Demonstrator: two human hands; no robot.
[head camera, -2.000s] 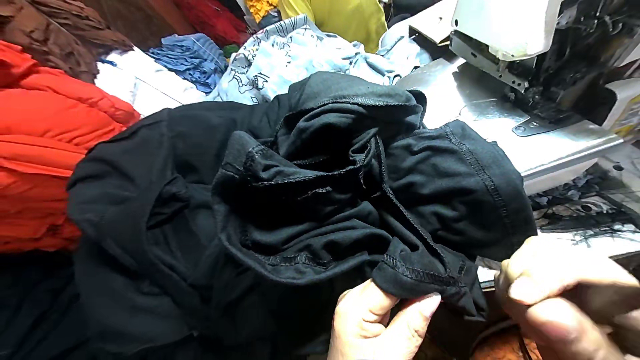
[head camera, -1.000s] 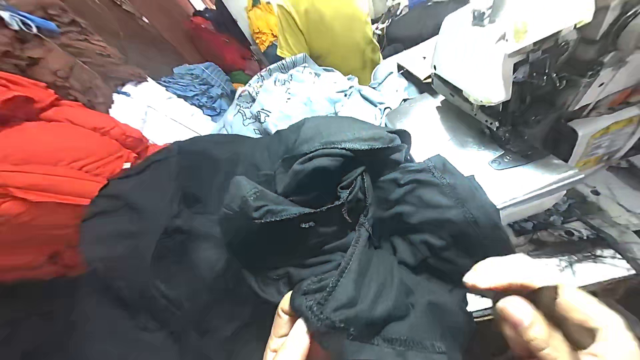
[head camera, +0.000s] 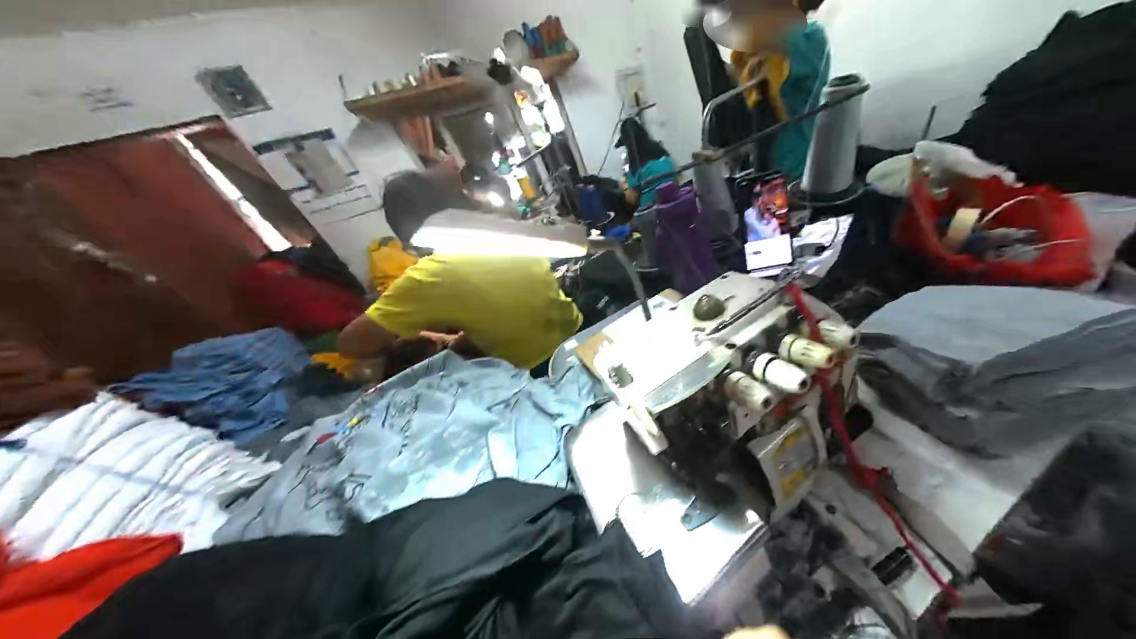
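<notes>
Across the bottom of the head view lies a black garment (head camera: 417, 568), bunched in folds, its right end beside the metal bed of an overlock sewing machine (head camera: 710, 355). Only a sliver of my right hand (head camera: 754, 632) shows at the lower edge, just right of the black cloth; what it holds is hidden. My left hand is out of the frame. Light-blue printed fabric (head camera: 453, 426) lies behind the black garment, against the machine's left side. Red cord (head camera: 839, 417) runs down over the machine's front, past its white tension knobs.
White folded cloth (head camera: 115, 470), red cloth (head camera: 89, 577) and blue fabric (head camera: 222, 377) are piled at left. A person in a yellow shirt (head camera: 479, 302) bends beyond them under a lamp. Thread cones (head camera: 834, 133), a lit phone (head camera: 768, 226) and a red bag (head camera: 994, 240) are behind the machine.
The view has swung up toward the room. Both hands were at the black garment's hem before; now the left is out of view and the right barely shows.
</notes>
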